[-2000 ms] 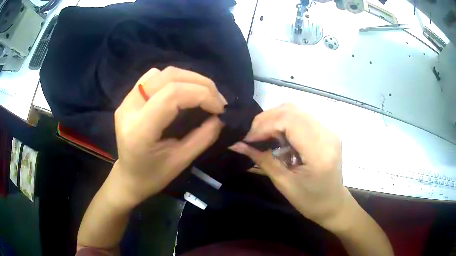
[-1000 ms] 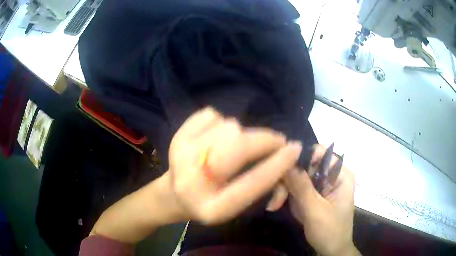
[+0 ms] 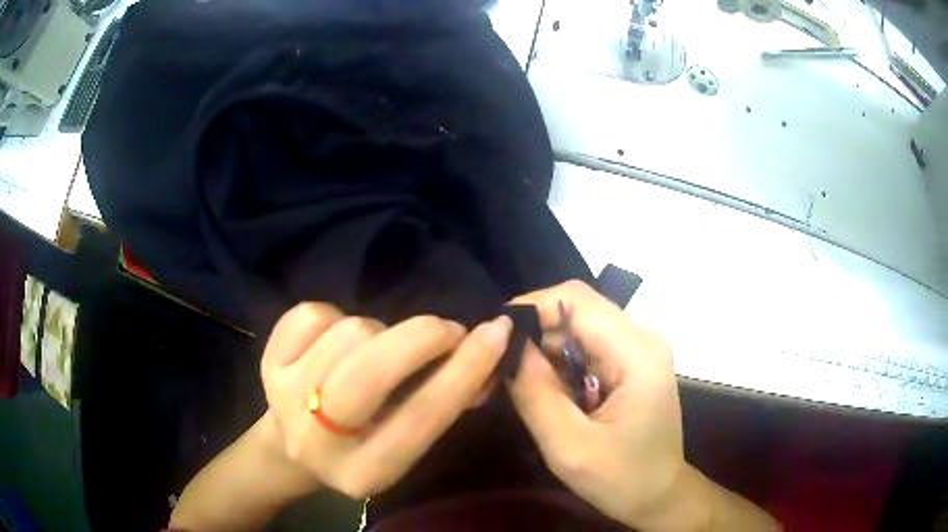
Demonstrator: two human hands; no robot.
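Note:
A large dark garment (image 3: 343, 135) covers the left of the table and hangs over its front edge. My left hand (image 3: 379, 390), with an orange ring, pinches a small folded dark garment edge (image 3: 519, 335) at its fingertips. My right hand (image 3: 603, 405) pinches the same edge from the right between thumb and forefinger. Thread snips (image 3: 574, 364) rest in my right palm, blades pointing up, with a pinkish end showing. A narrow dark strip end (image 3: 621, 283) sticks out behind my right hand over the white table.
The white machine bed (image 3: 728, 135) is at upper right, with the round needle plate (image 3: 653, 57) and a thin metal rod (image 3: 809, 52). A loose thread (image 3: 811, 223) and a printed ruler (image 3: 873, 369) are at right. Another machine (image 3: 36, 47) is at upper left.
The view swung right and back. My hands came together lower on the garment, and both now pinch its edge. The white labels seen two seconds ago no longer show; the dark strip end now shows.

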